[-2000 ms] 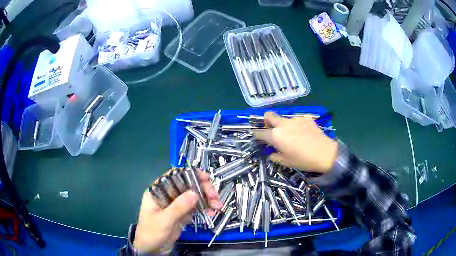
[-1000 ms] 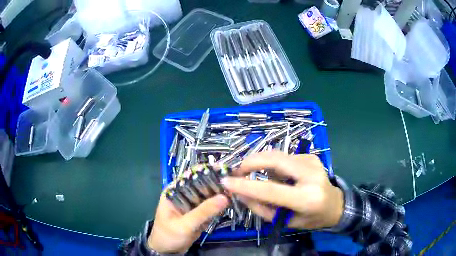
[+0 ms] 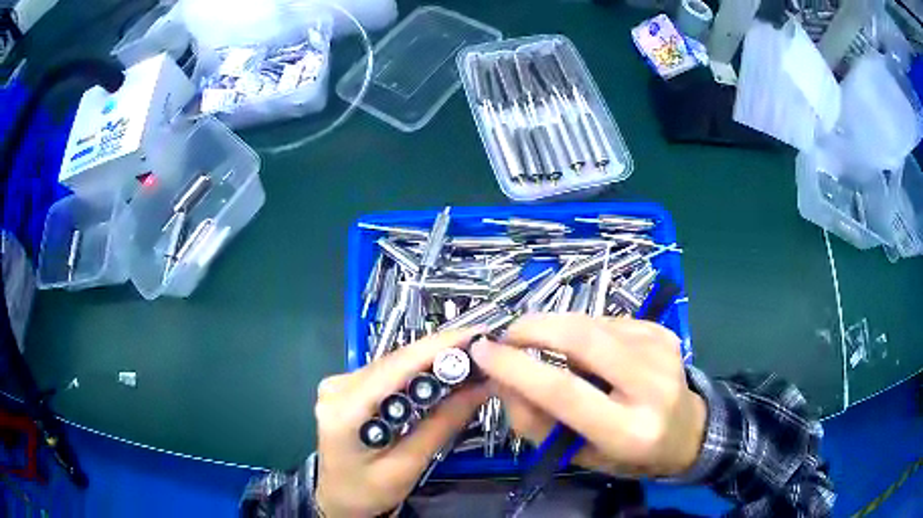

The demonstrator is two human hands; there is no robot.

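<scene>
My left hand (image 3: 380, 465) holds a row of several metal cylinders (image 3: 424, 389), round ends facing up; most ends are black-ringed, one looks pale. My right hand (image 3: 607, 395) touches the right end of the row; its fingertips are at a dark-ended cylinder. A slim dark and blue marker pen (image 3: 547, 452) is held in my right hand, running down between the fingers. Both hands are over the blue parts bin (image 3: 356, 304), heaped with loose cylinders, some hidden by my hands.
The clear packing box (image 3: 617, 182) with rows of cylinders lies beyond the bin. The clear lid (image 3: 415, 71) is left of it. Open clear boxes (image 3: 248, 182) and a white carton (image 3: 127, 126) stand left. Foam sheets (image 3: 784, 86), a black pouch (image 3: 698, 109) and a printed packet (image 3: 663, 47) lie upper right.
My right hand has come from the bin's far side to the row in my left hand. The cylinders' round ends now face up towards the camera. The whole view has shifted slightly.
</scene>
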